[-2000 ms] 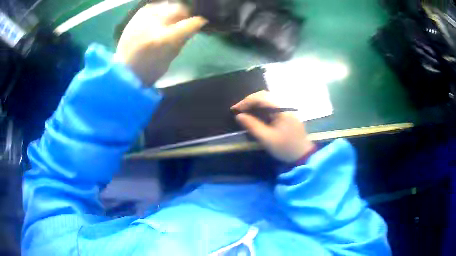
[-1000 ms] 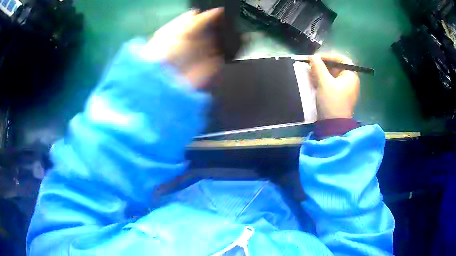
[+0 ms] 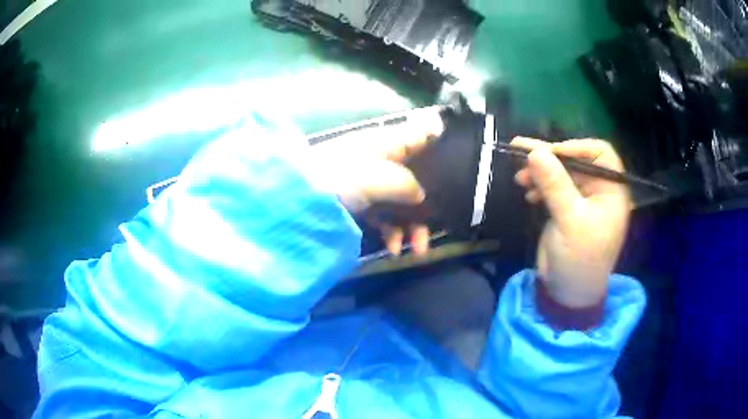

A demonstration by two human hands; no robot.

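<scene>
My left hand is over the black sheet at the near table edge, fingers curled around a flat black plastic part. The part's outline merges with the dark sheet, so its full shape cannot be told. A narrow white liner strip shows at its right. My right hand holds thin dark tweezers like a pen. Their tips point left, close to the white strip. Whether they grip a small piece cannot be told.
A ribbed black housing lies on the green table beyond my hands. Shiny black parts are piled at the right. A dark heap stands at the far left. The pale yellow table edge runs near my body.
My left hand has come down and nearer with the black part, over the sheet. My right hand with the tweezers has moved right and nearer. The view has shifted.
</scene>
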